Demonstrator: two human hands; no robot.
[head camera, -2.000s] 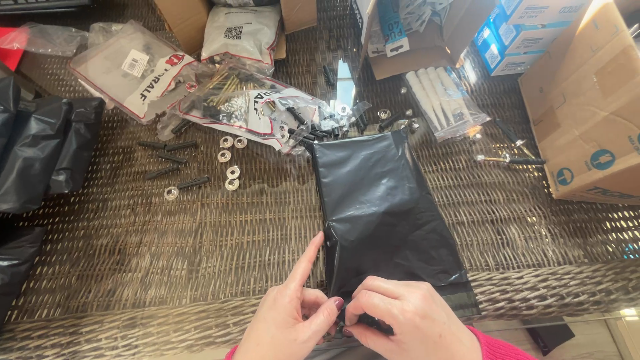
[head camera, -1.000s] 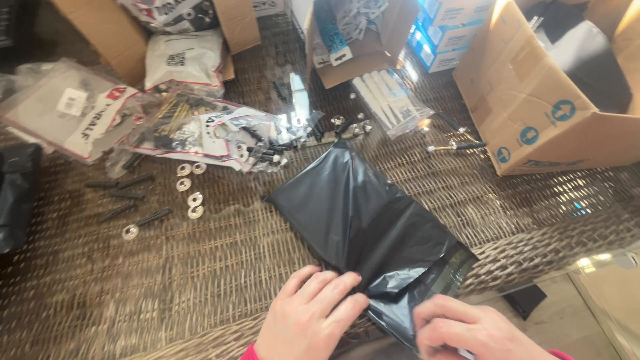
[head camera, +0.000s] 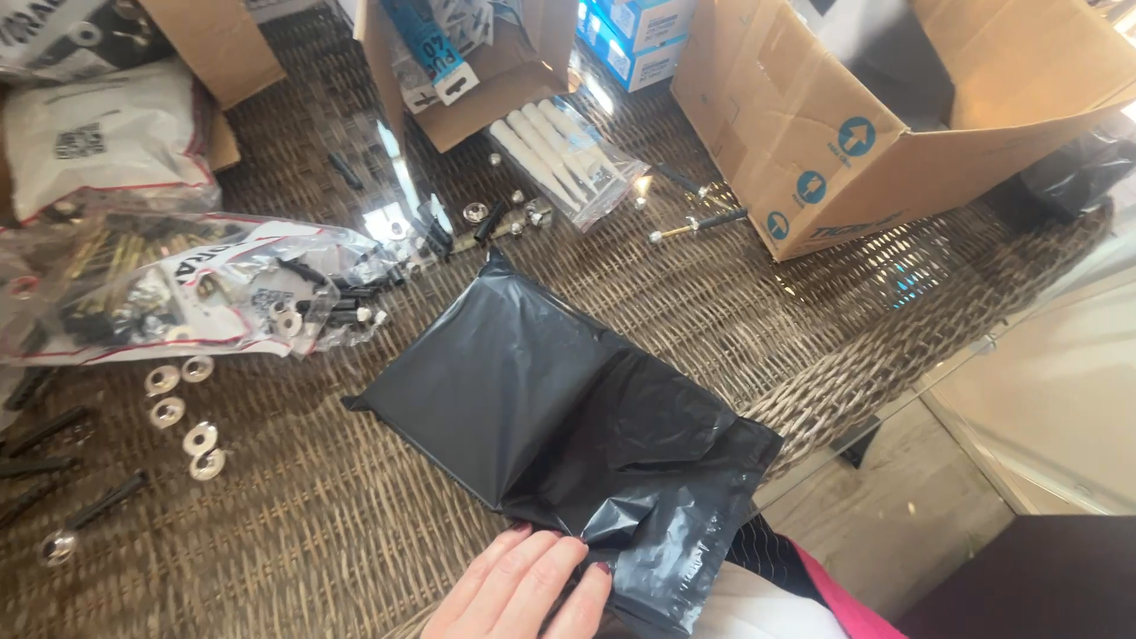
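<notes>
A black plastic mailing bag (head camera: 568, 399) lies slantwise on the woven wicker table (head camera: 399, 497), its near end wrinkled and reaching past the table's edge. The fingers of my left hand (head camera: 528, 590) rest on the bag's lower left side; whether they pinch the plastic is hard to tell. My right hand is out of view; a pink and dark sleeve shows below the bag. Left of the bag lie metal washers (head camera: 201, 437) and black rods (head camera: 108, 499). A clear bag of hardware (head camera: 204, 293) is beyond them.
An open cardboard box (head camera: 825, 142) stands at the right, with dark contents. Further back are another cardboard box (head camera: 461, 115), blue boxes (head camera: 652, 44) and a clear bag of white plastic pieces (head camera: 568, 160). A white packet (head camera: 106, 142) sits at the upper left. The table's edge (head camera: 843, 382) runs along the right.
The mailing bag has turned so that its near end points to the lower right. My right hand has left the bag and the view. The view has shifted towards the right.
</notes>
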